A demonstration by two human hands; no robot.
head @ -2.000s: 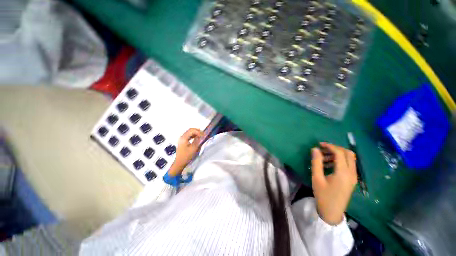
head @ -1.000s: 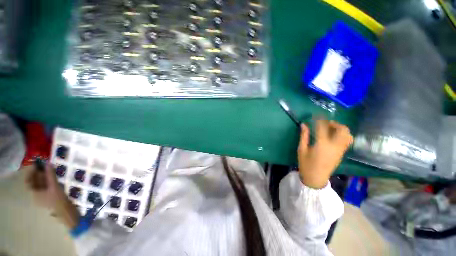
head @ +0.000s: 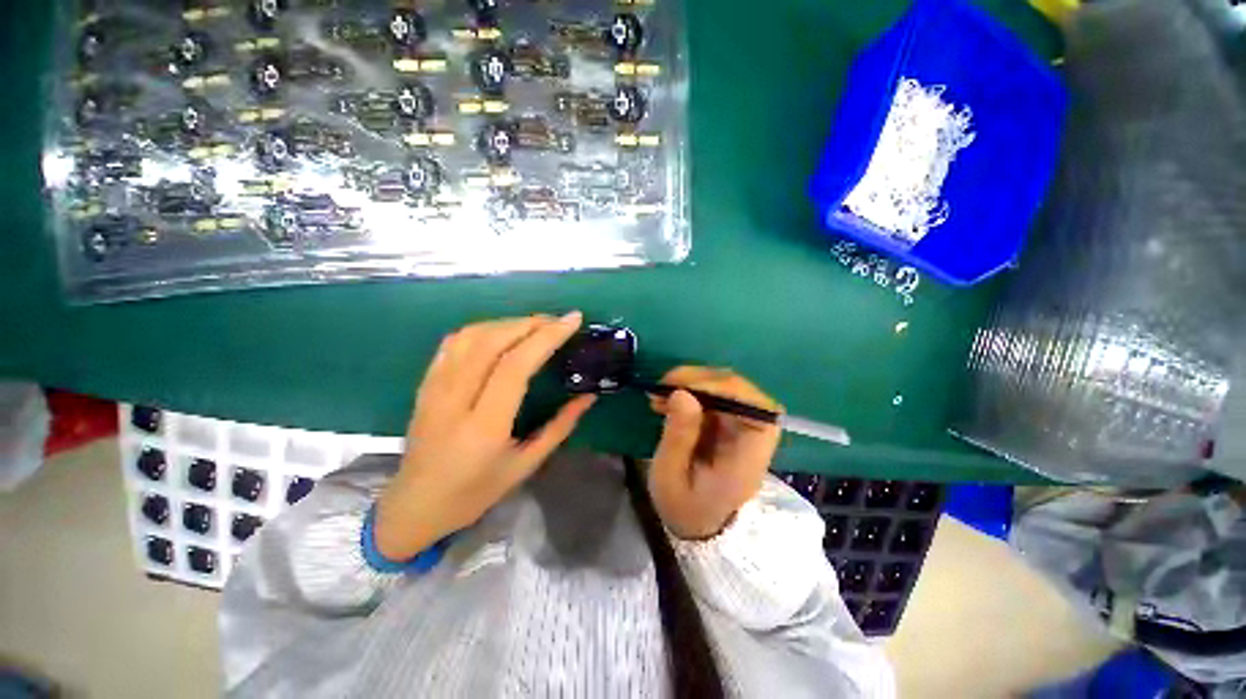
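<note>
A black watch housing (head: 599,359) is on the green mat in front of me, its dark inside facing up. My left hand (head: 481,410) holds it by its left side between thumb and fingers, with a blue band on the wrist. My right hand (head: 713,444) grips slim dark tweezers (head: 731,406) with a pale end pointing right; their dark tip reaches the housing's lower right edge. Whether the tip holds a small part is too small to tell.
A clear blister tray (head: 369,260) of flex assemblies lies behind. A blue bin (head: 1018,150) holds small white pieces (head: 913,164), with more scattered beside it. Stacked blister trays (head: 1093,314) stand right. A white compartment tray (head: 178,498) is lower left, a black one (head: 875,539) lower right.
My left hand has come from the white tray to the mat with a housing. My right hand has picked up the tweezers and moved left. The view has turned and shifted.
</note>
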